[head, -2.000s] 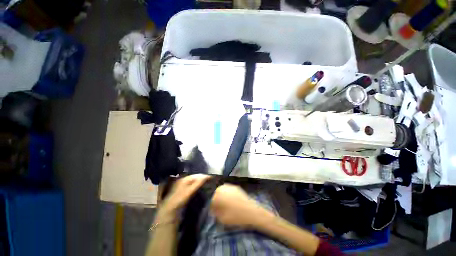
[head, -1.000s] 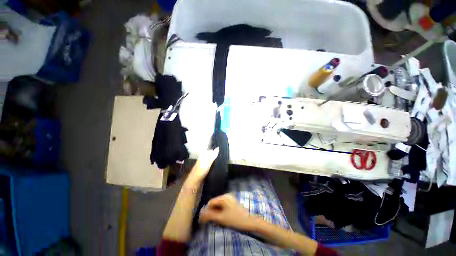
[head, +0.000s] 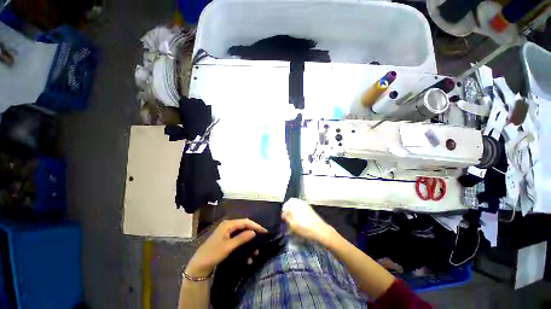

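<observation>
A long black fabric strip [head: 295, 158] runs from the tray's front down the white table, left of the needle, to the front edge. My right hand [head: 303, 222] is closed on its lower end at the table's front edge. My left hand [head: 232, 242] is over black pieces [head: 266, 217] in my lap, fingers spread and partly curled; whether it grips any is hidden. A black bundle [head: 196, 172] with a white band and slip lies at the table's left edge.
The sewing machine [head: 393, 145] stands at right, with red scissors [head: 430, 188], thread cones [head: 379, 90] and a metal tin [head: 435, 101]. A white tray [head: 362, 30] holding dark pieces is behind. A pale board [head: 154, 181] is at left. White offcuts [head: 519, 157] are heaped far right.
My right hand has moved up from my lap to the strip at the table edge. My left hand has moved back off the strip to my lap. The strip lies nearer the needle.
</observation>
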